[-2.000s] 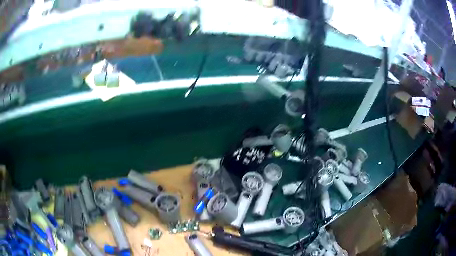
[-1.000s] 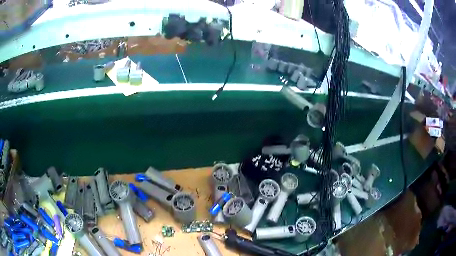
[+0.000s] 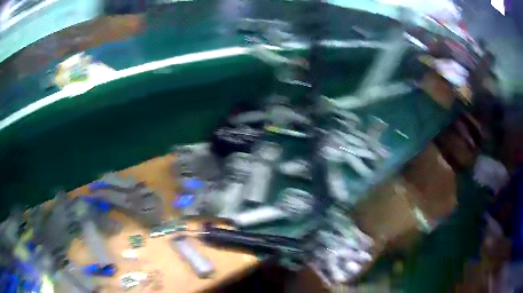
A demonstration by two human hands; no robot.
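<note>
Neither of my hands is in the picture, and the view is strongly blurred. Nearest in front lies a grey handle cover (image 3: 193,257) on the brown bench section. A strip of green circuit boards (image 3: 169,229) lies behind it, with a small green board (image 3: 136,240) to its left. A long black tool (image 3: 246,237), perhaps an electric screwdriver, lies to the right. Blue cells (image 3: 188,193) lie among grey parts. More blue cells (image 3: 100,269) lie at the lower left. Pale grey fan housings (image 3: 258,180) lie right of the brown section.
Black cables (image 3: 317,109) hang down right of centre. A dark bundle (image 3: 236,135) lies behind the fan housings. Brown cartons (image 3: 427,186) stand at the right beside the bench edge. The green conveyor (image 3: 189,86) with a pale rail runs across the back.
The view has turned and tilted, so the bench things sit further left and higher in the picture. More of the bench's front edge shows. The picture is more blurred.
</note>
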